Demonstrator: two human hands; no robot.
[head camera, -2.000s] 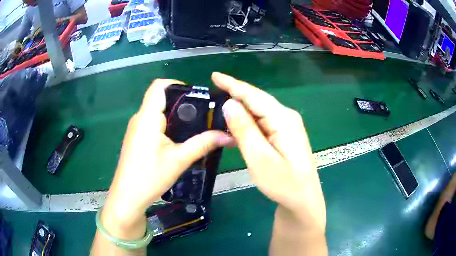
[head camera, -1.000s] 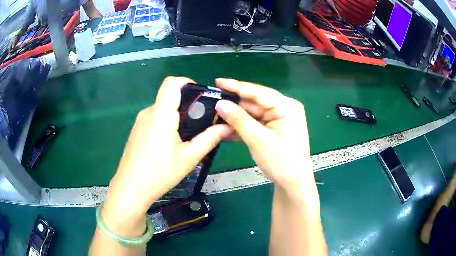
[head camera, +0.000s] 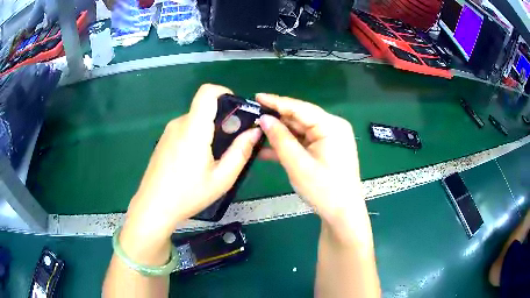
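A black phone housing (head camera: 224, 141) is held over the green belt, its top end up and tilted. It shows a round silver disc (head camera: 232, 123), a thin red wire and a pale strip (head camera: 250, 108) at the top edge. My left hand (head camera: 189, 157) grips the housing along its left side, thumb across its front. My right hand (head camera: 308, 145) pinches the top right corner with thumb and fingertips, beside a tiny white piece at the thumb tip. My fingers hide part of the housing's right side and middle.
Another open housing (head camera: 215, 247) lies on the near bench below my hands, one more (head camera: 47, 273) at bottom left. A keypad phone (head camera: 395, 135) lies on the belt. A slab phone (head camera: 463, 204) lies right, beyond the metal rail (head camera: 401, 177). A person's arm shows at the right edge.
The held housing has tilted and shifted slightly right, and my left thumb has moved up toward my right thumb. The belt phone has moved left; the housing on the left belt has gone from view.
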